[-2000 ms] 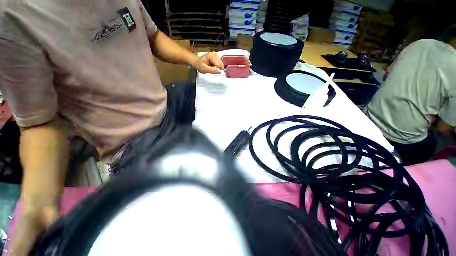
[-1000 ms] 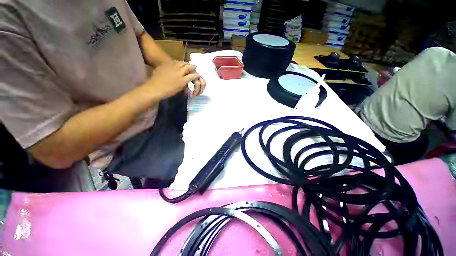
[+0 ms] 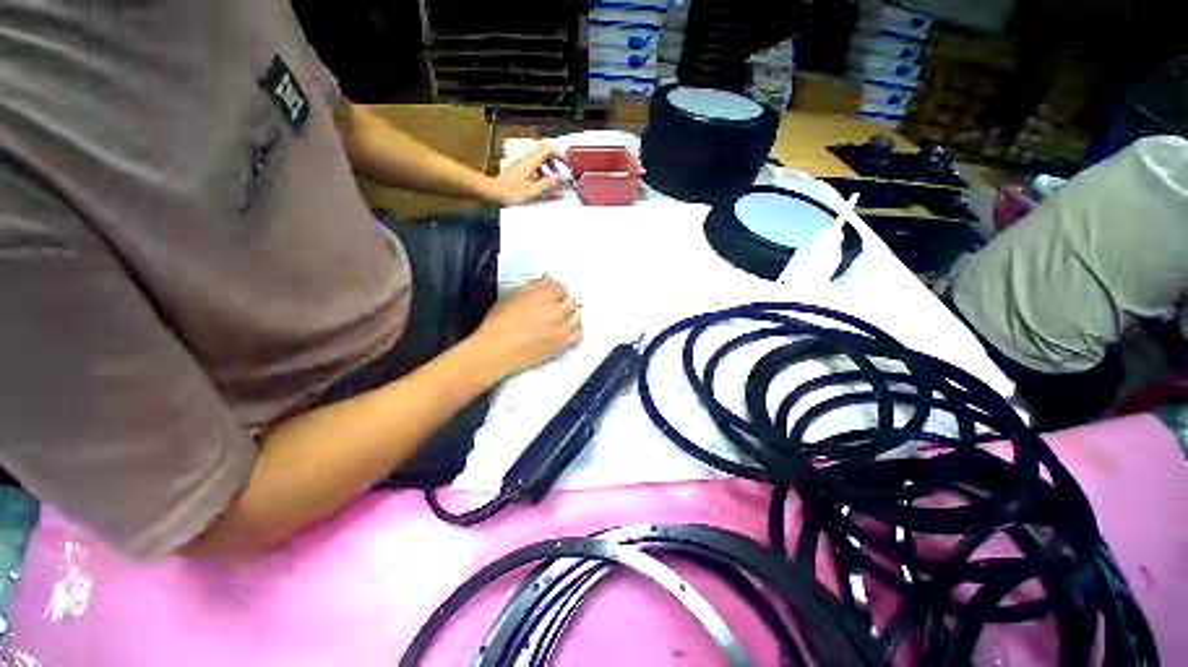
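Neither of my own hands shows. Nearest in front lie flat metal rings (image 3: pixel 678 599), silver and black with small holes, on the pink cover (image 3: pixel 313 612). A tangled heap of thin black rings (image 3: pixel 899 450) lies to their right, over both covers. A black electric screwdriver (image 3: pixel 573 424) lies on the white cover (image 3: pixel 599 280), tip toward the heap, its cord curling onto the pink cover. At left, a person in a brown shirt (image 3: pixel 143 235) sits side-on. Their near hand (image 3: pixel 534 323) rests on the white cover; their far hand (image 3: pixel 532 176) is beside the red tray (image 3: pixel 603 176).
A tall black stack of discs (image 3: pixel 710 143) with a pale top stands behind the tray. A lower disc pile (image 3: pixel 775 224) has a white nozzled bottle (image 3: pixel 818 248) against it. Another person in light clothing (image 3: pixel 1081 261) is at right. Cartons (image 3: pixel 623 52) stand behind.
The large blurred dark frame seen close up two seconds ago is gone. The person's hands, together a second ago, are now apart: one beside the tray, one lower on the cover.
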